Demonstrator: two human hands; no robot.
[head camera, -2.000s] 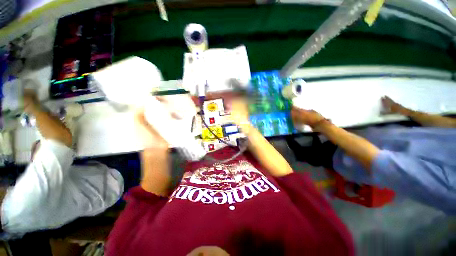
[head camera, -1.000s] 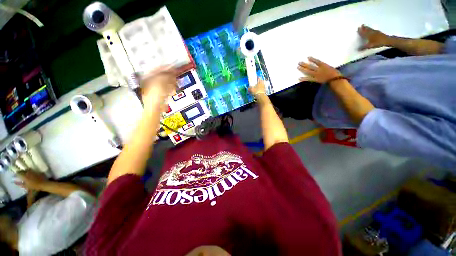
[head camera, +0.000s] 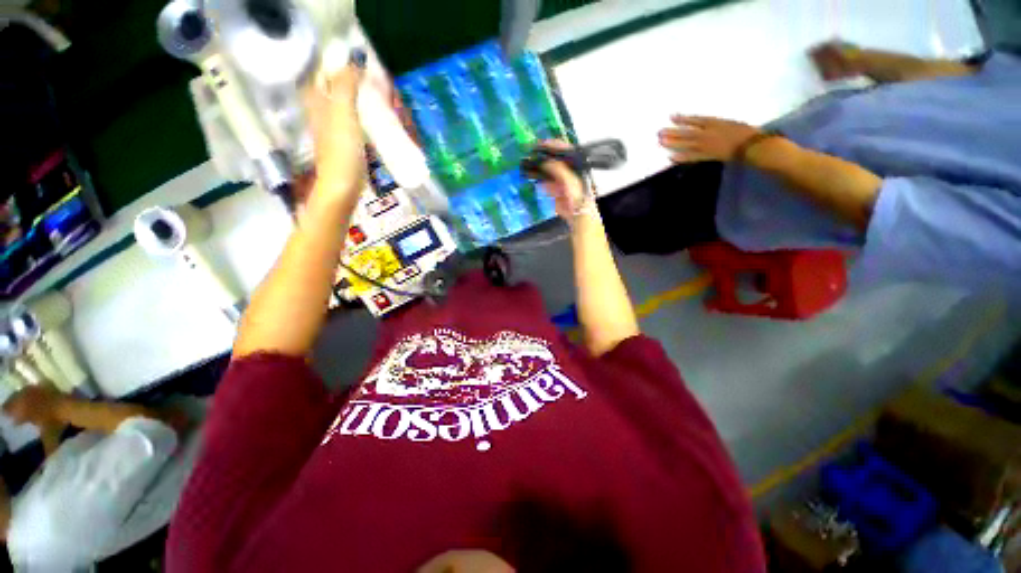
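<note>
My left hand (head camera: 336, 140) is raised over the tester, closed around a pale hair dryer (head camera: 386, 140); its blurred round barrel is at the upper left. My right hand (head camera: 563, 185) holds a bundled dark power cord (head camera: 593, 156) above the right edge of the blue-green mat (head camera: 481, 123). A second dryer (head camera: 237, 112) leans by the white moulded tray (head camera: 218, 140), which is largely hidden. The tester (head camera: 417, 243) shows a small display and yellow label; thin dark wires lie across its front, and my left hand and the dryer partly cover it.
More dryers lie on the white bench to the left, one (head camera: 185, 255) nearer and several at the far left. A person in white is at lower left, and a person in blue (head camera: 940, 179) has both hands at the bench right. A red stool (head camera: 773, 280) stands below the bench.
The dryer my right hand held over the mat is now at upper left in my left hand. My right hand now holds the cord bundle. My left hand has moved up from the tester.
</note>
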